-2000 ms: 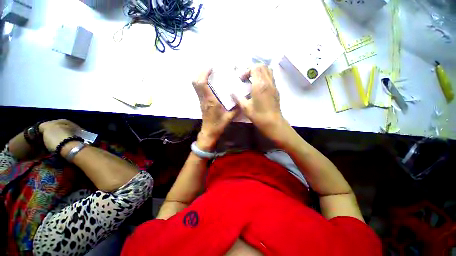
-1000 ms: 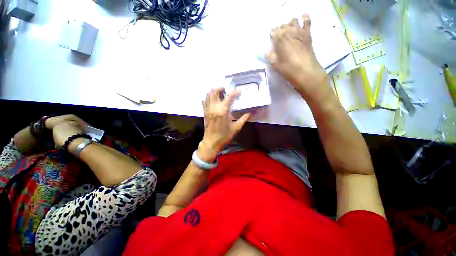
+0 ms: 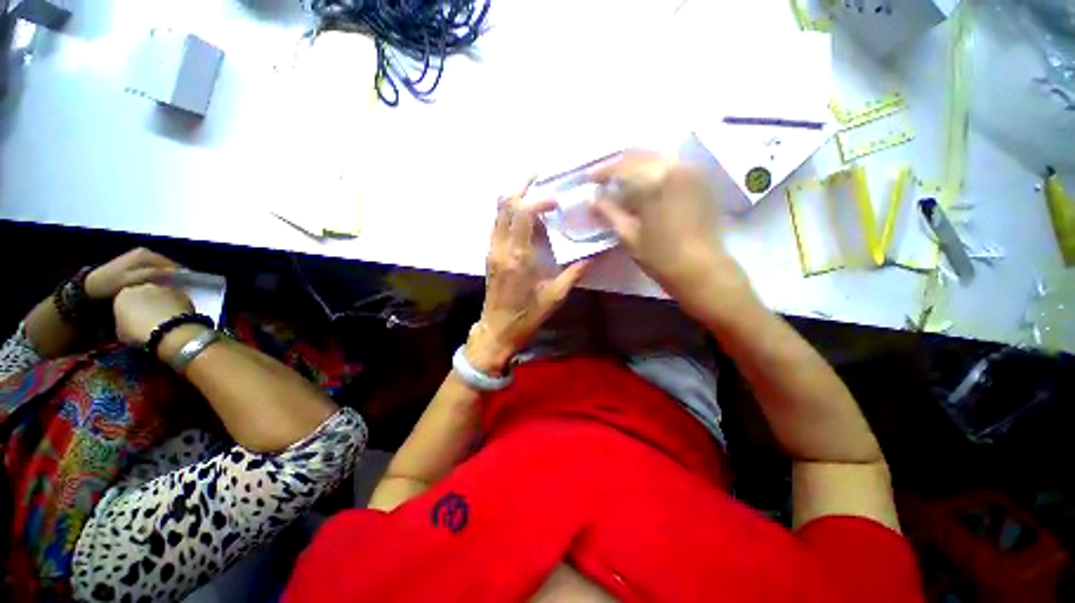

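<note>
A small open white box (image 3: 575, 245) lies at the table's near edge in front of me. My left hand (image 3: 519, 273) holds its left and near sides between thumb and fingers. My right hand (image 3: 666, 212) is blurred and reaches over the box's right side, with its fingertips at the opening. Whether it holds something there I cannot tell. The inside of the box is partly hidden by my fingers. A white printed panel (image 3: 792, 151) with a round mark (image 3: 758, 180) lies to the right.
Black cables (image 3: 413, 35) lie at the far side. A white carton (image 3: 177, 73) stands at left. Yellow-edged sheets (image 3: 813, 220), a grey knife (image 3: 944, 236) and a yellow knife (image 3: 1060, 210) lie at right. A person with patterned sleeves (image 3: 224, 512) sits at my left.
My right hand has come back from the white printed panel to the box. The panel's round mark shows again. The box is now tilted and my left hand still holds it.
</note>
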